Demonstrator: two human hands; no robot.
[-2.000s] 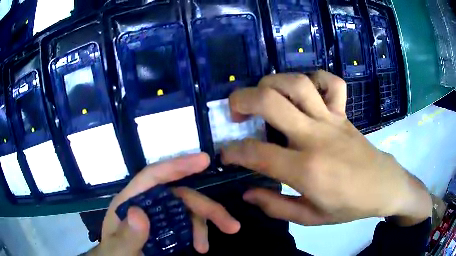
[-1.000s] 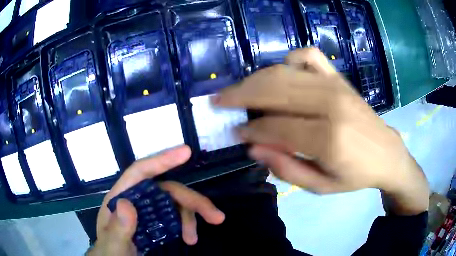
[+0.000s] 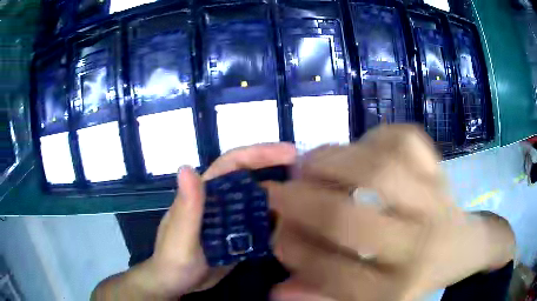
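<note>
A dark keypad stack [image 3: 236, 217] with a pale-outlined square key lies in my left hand [image 3: 182, 241], its thumb along the left edge. My right hand [image 3: 377, 217] is blurred and close beside the stack on its right; its fingertips are unclear, so I cannot tell if it holds a keypad. Phone front housings stand in a row in the black blister tray [image 3: 200, 138]. Several on the left and middle show white keypad backs [image 3: 247, 126] in their lower halves. Housings at the right [image 3: 385, 97] show open key grids.
A green mat [image 3: 512, 88] borders the tray at right and along its front edge. Part of a clear tray [image 3: 9, 135] shows at the far left. Pale floor [image 3: 76, 247] lies below the bench edge. More white pieces [image 3: 123, 4] show at the top edge.
My right hand has left the white keypad back in the tray and moved down beside the stack. My left hand has moved right in view with the stack. The view has shifted.
</note>
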